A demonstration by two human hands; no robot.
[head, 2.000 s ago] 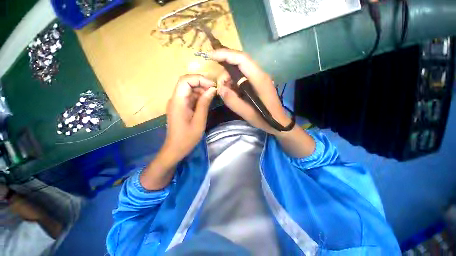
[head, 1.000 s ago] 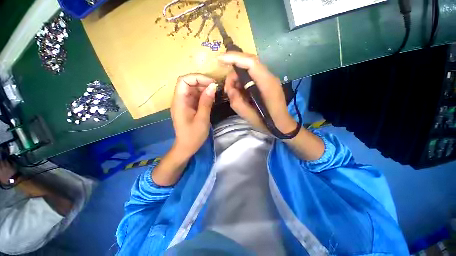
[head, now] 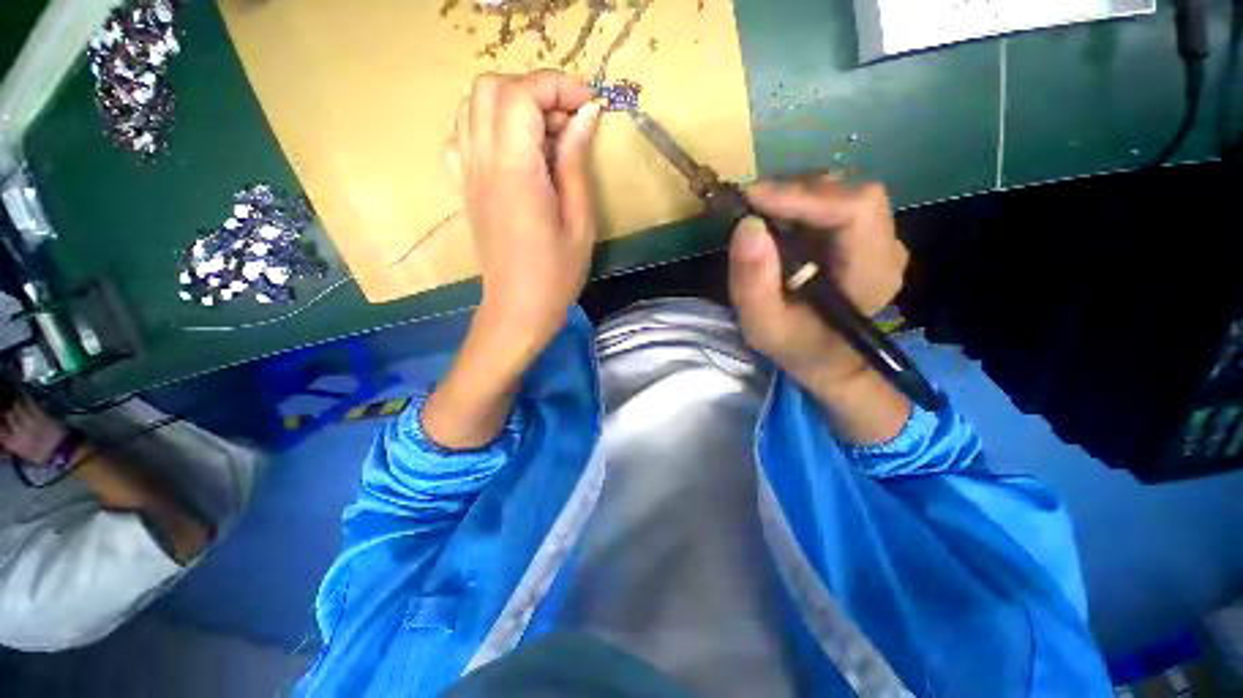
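Observation:
My right hand (head: 818, 266) grips the black soldering iron (head: 798, 266); its metal tip points up-left and reaches the small blue-violet cluster (head: 620, 96) on the tan board (head: 368, 164). My left hand (head: 525, 191) is over the board, thumb and forefinger pinched at the left side of the cluster. Whether a tiny part is between the fingertips is too small to tell. Brownish-gold bits (head: 545, 25) lie scattered on the board beyond my left hand.
Two piles of small dark and white parts, one far (head: 134, 82) and one near (head: 252, 252), lie left of the board. A thin solder wire (head: 293, 316) lies by the near pile. A white tray (head: 1009, 27) is at the upper right. A person's arm (head: 123, 491) shows lower left.
My left hand has moved forward to the cluster. My right hand has moved right, and the iron tip now meets the cluster. The view has shifted, so the blue bin is out of the picture.

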